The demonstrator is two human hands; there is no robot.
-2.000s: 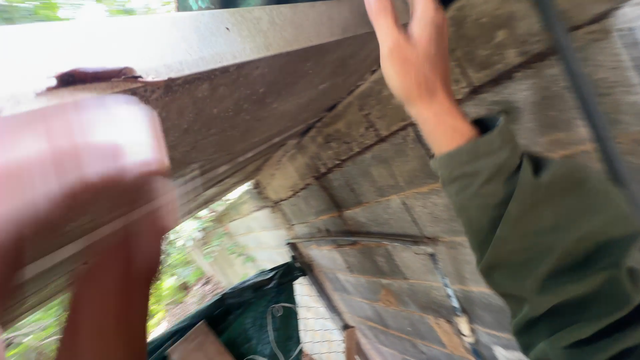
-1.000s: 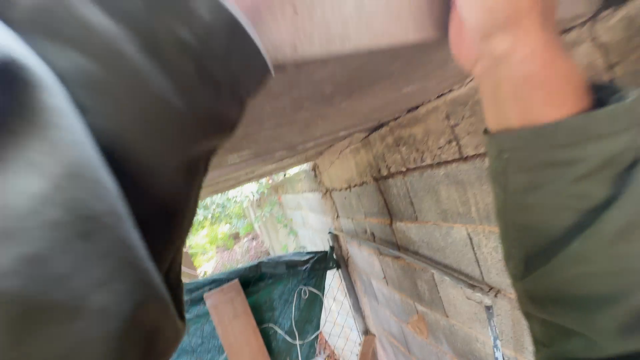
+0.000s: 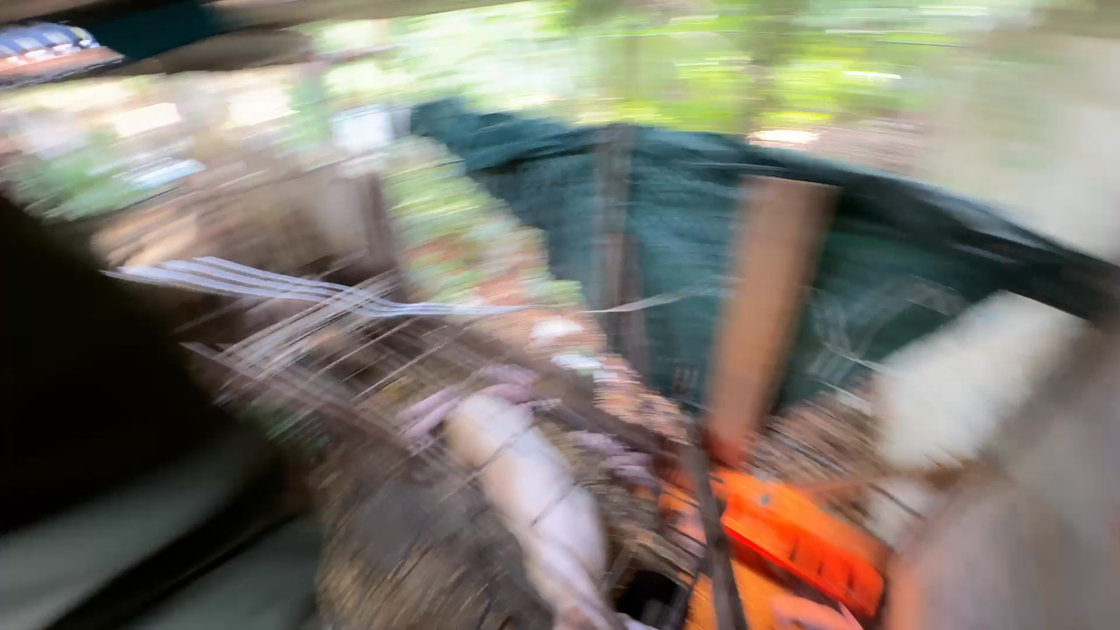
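Note:
Neither of my hands can be made out in the head view, which is strongly blurred. A dark sleeve or piece of clothing (image 3: 175,542) fills the lower left. Below the middle lies a pale, rounded, elongated object (image 3: 534,499), too smeared to name. Right of it is a bright orange plastic object (image 3: 796,542) with slots. A wooden board (image 3: 770,315) stands slightly tilted in front of a dark green tarp (image 3: 674,210). Thin pale strands (image 3: 350,297) cross the left half.
Twigs and debris (image 3: 394,411) lie left of the pale object. A dark thin bar (image 3: 717,534) stands near the orange object. A blurred pale block (image 3: 971,376) is at the right, beside a grey surface (image 3: 1032,525). Green foliage (image 3: 700,70) shows behind the tarp.
The view has swung strongly down and to the left. The raised hand and olive sleeve seen earlier at the right are out of view, as is the block wall's clear face.

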